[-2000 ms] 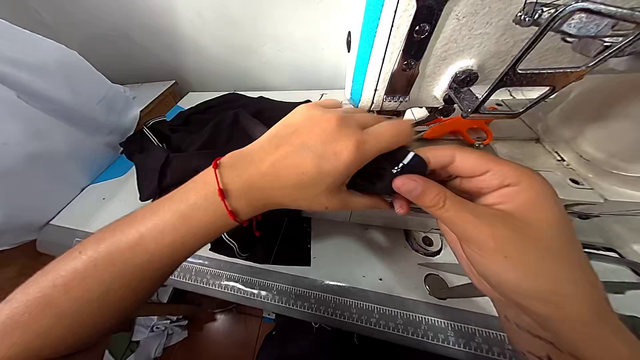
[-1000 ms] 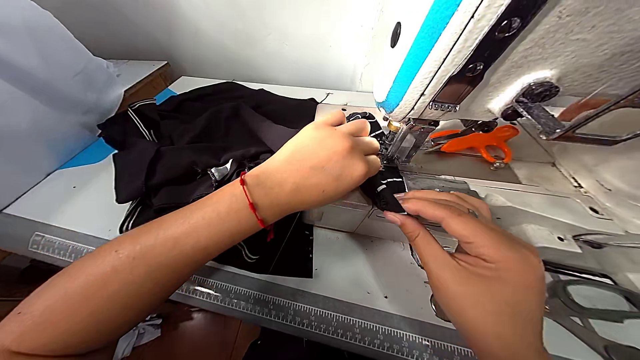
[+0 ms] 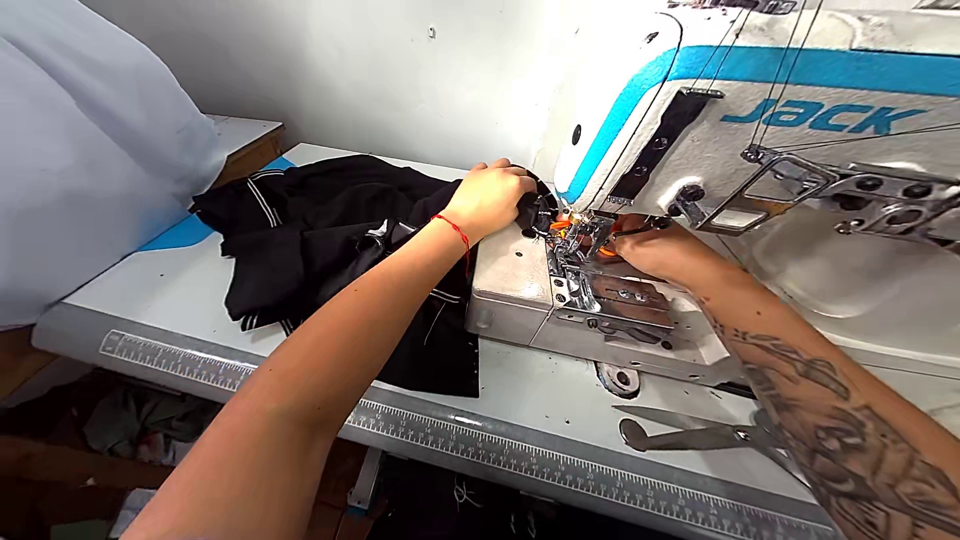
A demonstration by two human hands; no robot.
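My left hand (image 3: 495,196), a red cord on its wrist, grips the edge of a black garment (image 3: 337,240) with white stripes, just left of the presser foot of a Jack sewing machine (image 3: 637,97). Behind the needle area, my right hand (image 3: 645,244) holds orange-handled thread snips (image 3: 609,251); machine parts hide some of its fingers and most of the snips. The bulk of the garment lies bunched on the table to the left, one dark panel reaching toward the front edge.
Large metal scissors (image 3: 697,435) lie open at the front right, beneath my right forearm. A measuring tape (image 3: 480,439) runs along the table's front edge. White cloth (image 3: 82,150) hangs at the far left. Threads run down the machine's front.
My right hand has left the cloth in front of the needle and moved behind it, to the orange snips that lay there. My left hand has stayed on the black cloth. The view has swung widely.
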